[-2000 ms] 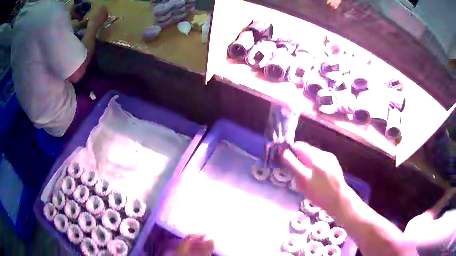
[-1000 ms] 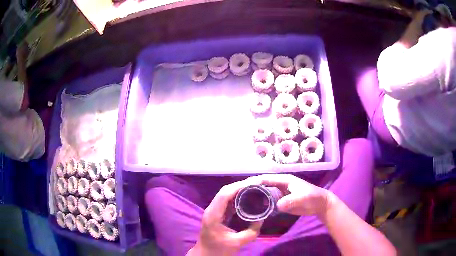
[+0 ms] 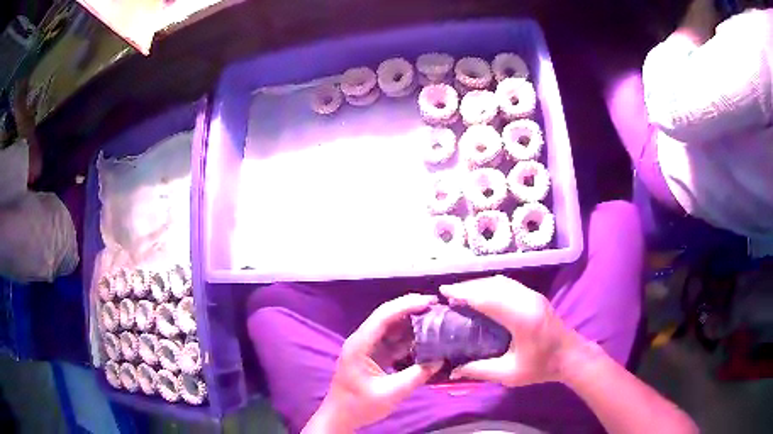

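Note:
A dark blue-purple tubular part [image 3: 458, 334] with a banded surface lies on its side between my two hands, above the lap. My left hand [image 3: 377, 352] is curled round its left end. My right hand [image 3: 517, 335] grips its right end, thumb and fingers above and below. The palm sides of both hands are hidden. Beyond the knees, pale toothed rings [image 3: 487, 188] stand in rows along the right and far sides of the large purple-blue tray [image 3: 390, 271].
A side tray [image 3: 200, 212] at left holds a packed block of notched pieces [image 3: 146, 315] and a white liner [image 3: 148, 199]. A seated person's light sleeve [image 3: 712, 127] is at right, another [image 3: 38, 233] at far left. A bright box edge [image 3: 140, 21] shows at top left.
The view has swung from the lit box down to the lap. The tubular part, open end up a second ago, is now turned sideways between both hands.

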